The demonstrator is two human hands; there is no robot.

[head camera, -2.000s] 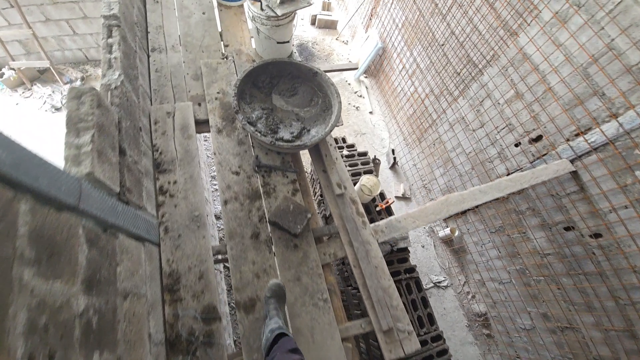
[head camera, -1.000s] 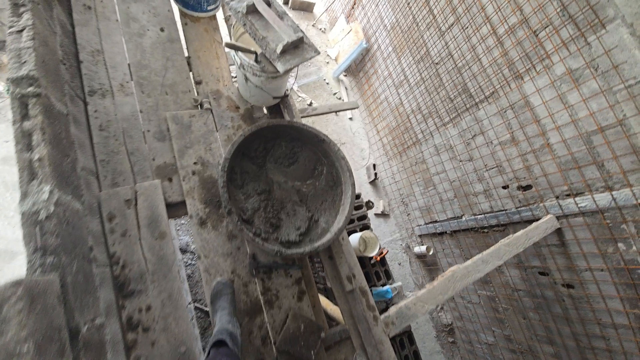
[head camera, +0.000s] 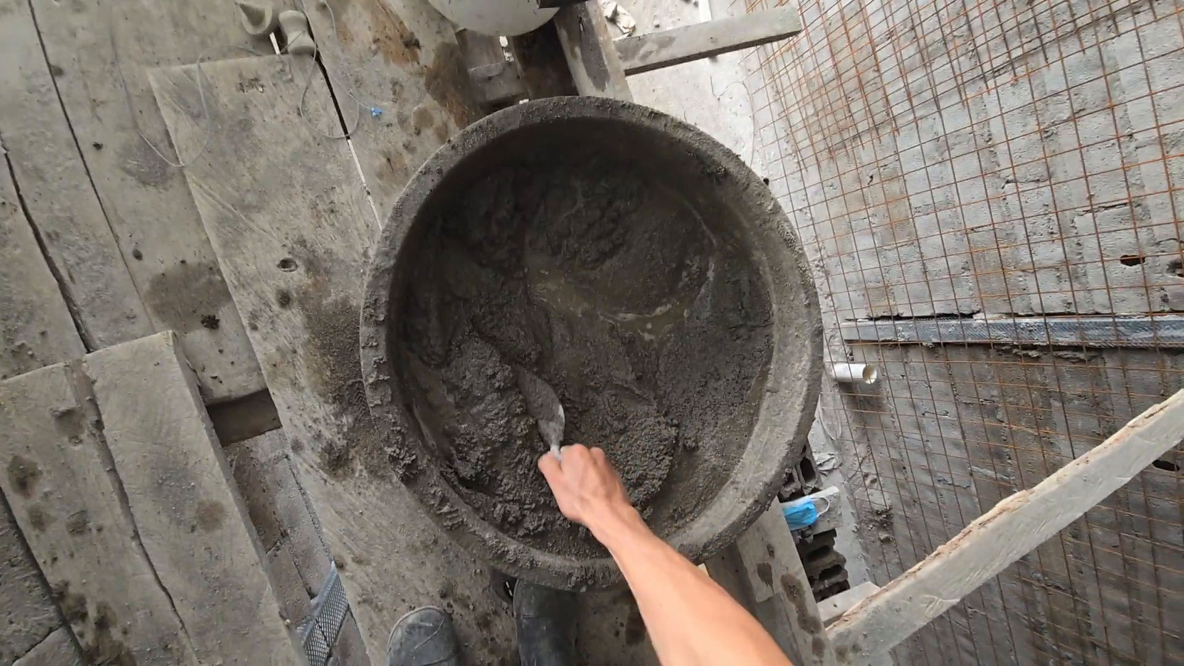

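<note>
A large round tub (head camera: 786,407), its rim crusted with dried cement, stands on the scaffold planks. Grey wet mortar (head camera: 601,277) fills its bottom, with a little water pooled near the middle. My right hand (head camera: 585,486) reaches in over the near rim, closed round the handle of a trowel (head camera: 544,407). The trowel's blade lies partly sunk in the mortar, pointing up and to the left. My left hand is out of view.
Worn wooden planks (head camera: 250,203) carry the tub, with a gap at lower left. My boots (head camera: 424,636) stand at the near rim. A white bucket (head camera: 495,14) is beyond the tub. At right are a rebar mesh (head camera: 971,166), a slanting timber (head camera: 1017,518) and hollow blocks (head camera: 821,564).
The view has come much closer to the tub. My right hand, unseen in both earlier frames, is now inside the tub with a trowel in the mortar.
</note>
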